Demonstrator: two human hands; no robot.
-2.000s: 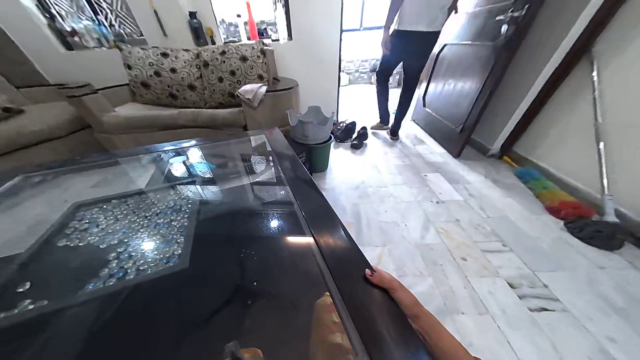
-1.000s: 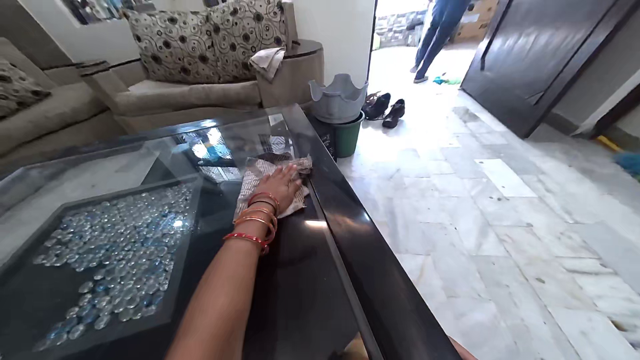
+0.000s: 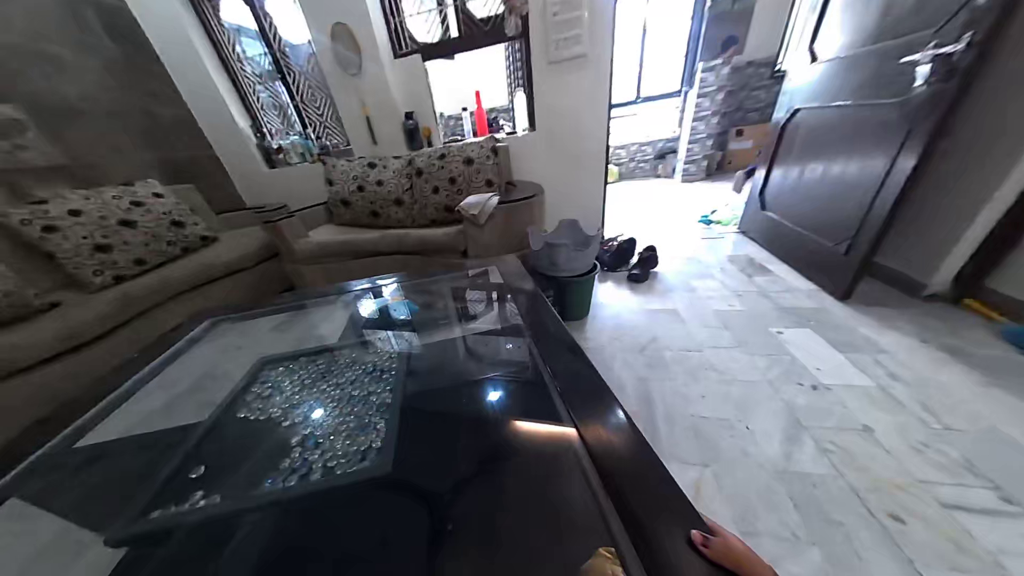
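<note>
My right hand [image 3: 732, 552] is at the lower right, holding the dark edge [image 3: 632, 460] of a glass-topped table, with a red-nailed digit on top and the rest partly cut off by the frame. My left hand is out of view. Under the glass [image 3: 468, 448], a dark-framed recess holds clear glass pebbles [image 3: 344, 408], with a few loose ones at its near left corner. A small golden-brown shape [image 3: 604, 562] shows at the bottom; whether it is an object or a reflection I cannot tell.
Past the far corner stand a green bucket [image 3: 578, 296] with a grey plastic item [image 3: 565, 250] on it, and dark shoes [image 3: 642, 264]. A sofa [image 3: 384, 244] bearing a white cloth [image 3: 478, 206] lies behind. An open door [image 3: 848, 152] stands right, over marble floor [image 3: 768, 416].
My left hand, with red bangles, was pressing a cloth on the glass near the far right corner a second ago; both are gone from view. The person at the doorway is no longer plainly seen.
</note>
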